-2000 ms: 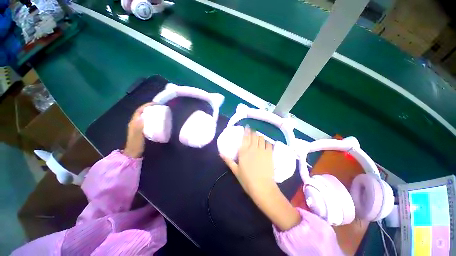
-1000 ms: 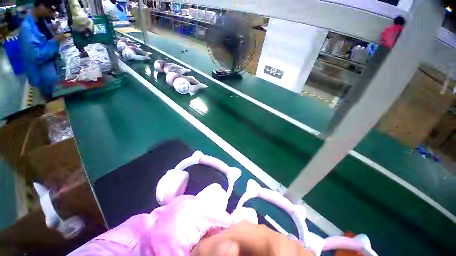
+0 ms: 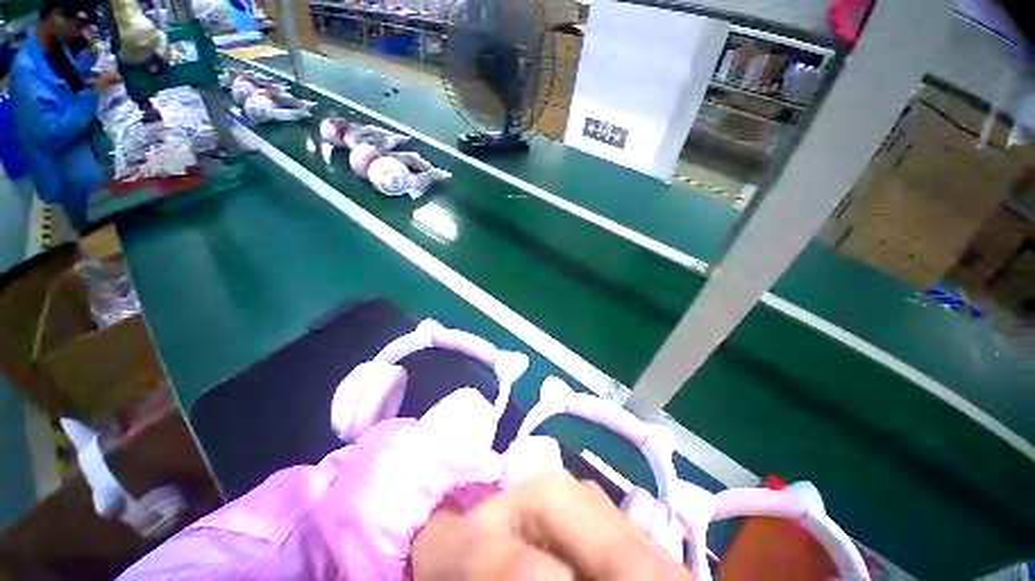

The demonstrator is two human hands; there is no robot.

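Three pink-and-white cat-ear headphones lie in a row: the left one on the black mat, the middle one beside it, and the right one over the orange board. My left hand is large and blurred at the bottom edge, close to the camera, its pink sleeve crossing in front of the left and middle headphones. Its fingers and any hold are unclear. I cannot make out my right hand separately. The lower parts of the middle and right headphones are hidden or cut off.
A pale upright post stands at the belt edge. More headphones lie on the green conveyor belt. An open cardboard box with a white headphone part is at left. A person in blue and a fan are behind.
The view has tilted up from the mat to the hall. My left hand has left the left headphone and come up across the front. My right hand no longer shows clearly on the middle headphone.
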